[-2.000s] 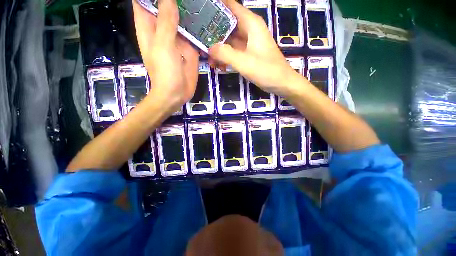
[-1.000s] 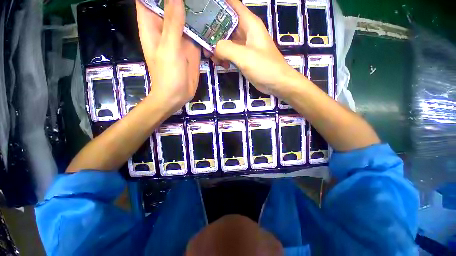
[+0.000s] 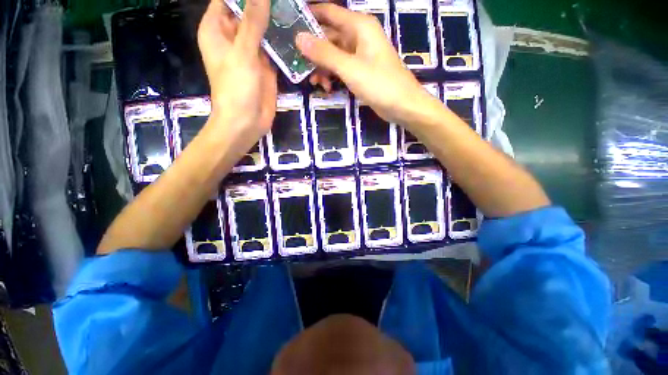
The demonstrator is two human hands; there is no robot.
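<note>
A white-rimmed phone housing point(image 3: 287, 38) is held tilted at the top of the view, cut off by the edge. Its back shows a green circuit board point(image 3: 299, 61) with grey areas. My left hand point(image 3: 245, 69) grips its left side, fingers up. My right hand point(image 3: 359, 58) is at its right side, with the thumb over the board. Below, a black tray point(image 3: 157, 62) holds rows of white phone housings point(image 3: 295, 217) with dark windows. My hands and forearms hide some of them.
Whitish translucent liner point(image 3: 499, 95) sticks out beside the tray. Stacked dark trays with whitish film point(image 3: 55, 146) lie at the left. Clear crinkled plastic point(image 3: 637, 157) lies at the right on the green surface point(image 3: 546, 139). My blue sleeves are at the bottom.
The held housing has turned steeper and moved slightly left. My right thumb has moved from its edge onto the board. The tray appears shifted slightly left.
</note>
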